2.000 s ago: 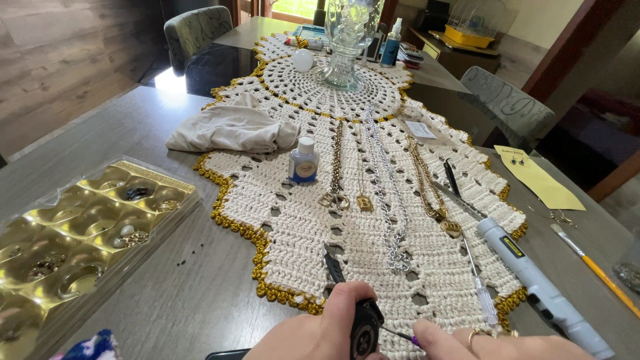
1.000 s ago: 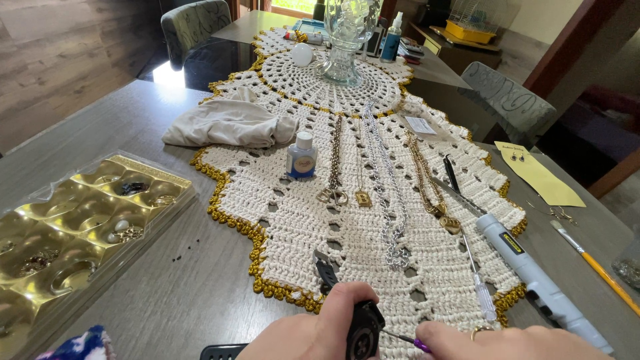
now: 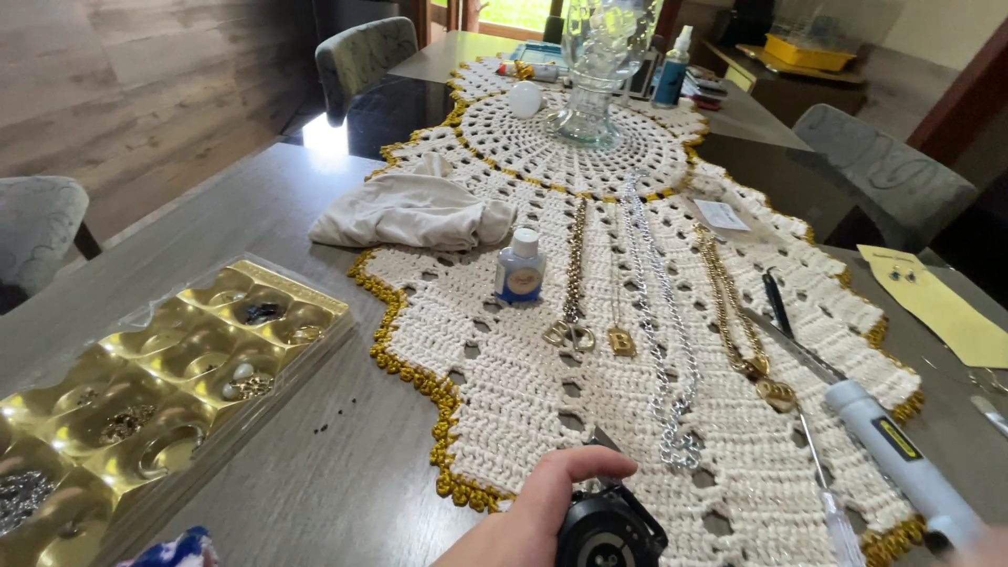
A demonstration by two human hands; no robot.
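My left hand [image 3: 535,508] holds a black watch [image 3: 606,528] by its edge at the bottom middle, its round sensor back facing up and part of its band pointing away. At the lower right corner, only a blurred part of my right hand [image 3: 980,545] shows, close to the lower end of a light blue tool handle [image 3: 894,441]; whether they touch is unclear. A screwdriver with a clear handle [image 3: 841,524] lies left of that tool. Black tweezers or a similar slim tool [image 3: 777,303] lie farther back on the crocheted runner [image 3: 520,394].
Several chain necklaces [image 3: 669,354] lie on the runner beside a small bottle of blue liquid [image 3: 520,268] and a beige cloth [image 3: 409,211]. A gold tray of jewelry [image 3: 173,354] is at left. A glass vase [image 3: 591,94] stands behind; a yellow earring card [image 3: 937,307] is at right.
My right hand has moved away from the watch to the lower right corner. The purple tool it held at the watch no longer shows. My left hand still holds the watch.
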